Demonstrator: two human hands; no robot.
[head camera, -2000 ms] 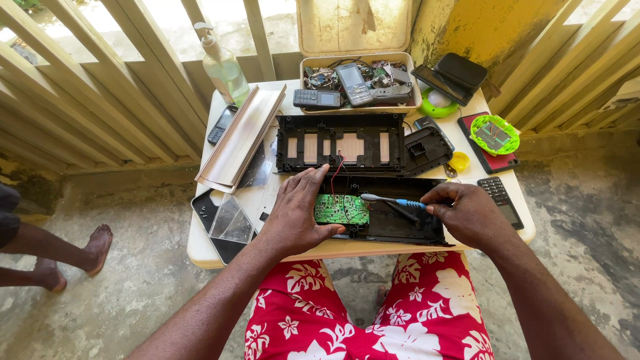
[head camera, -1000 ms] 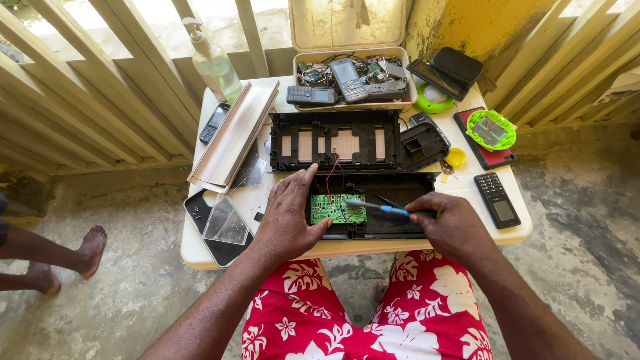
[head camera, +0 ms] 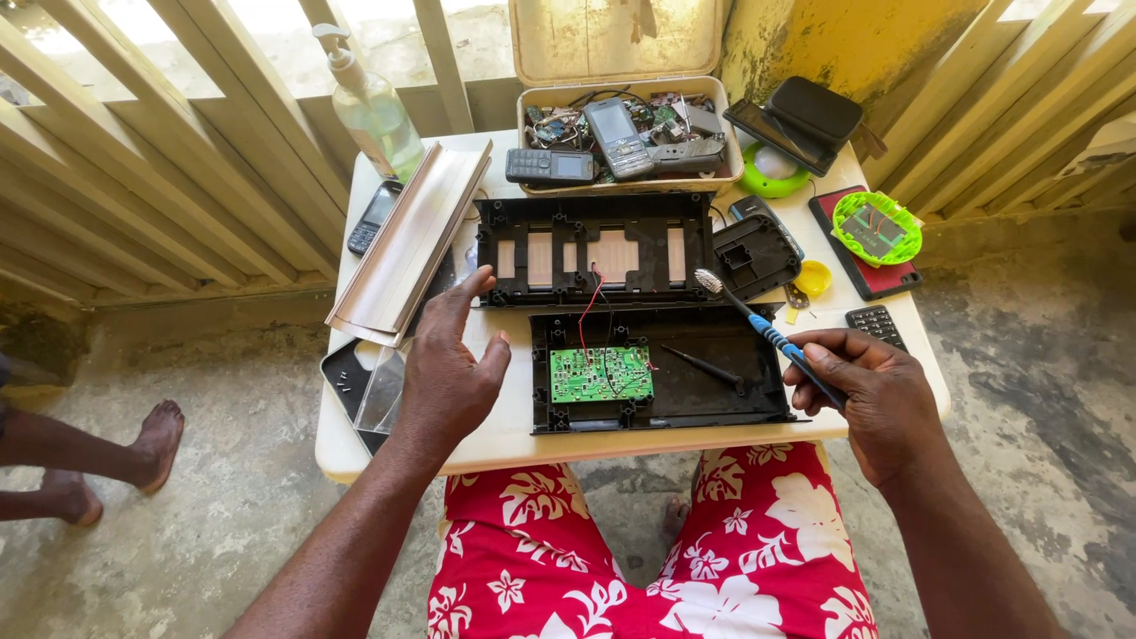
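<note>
My right hand [head camera: 856, 390] grips a blue and black toothbrush [head camera: 779, 344], its bristles raised over the right part of the black plastic casings. My left hand [head camera: 461, 364] holds nothing, fingers apart, just left of the casings. A green circuit board [head camera: 602, 374] lies in the left part of the near casing half [head camera: 688, 410]. Red and black wires [head camera: 585, 321] run from the board to the far casing half [head camera: 683, 213]. Right of the board, a thin black pointed tool [head camera: 703, 367] lies in the near half.
An open plastic box [head camera: 735, 169] of phones and circuit parts stands behind the casings. Metallic-looking strips [head camera: 413, 240], a pump bottle [head camera: 377, 120] and a keypad phone [head camera: 376, 216] are at left. A green round lamp part [head camera: 877, 228] lies at right. Another person's bare feet [head camera: 160, 444] are on the floor.
The toothbrush was over the circuit board; my right hand has lifted it away to the right. My left hand has come off the near casing's left edge and moved left.
</note>
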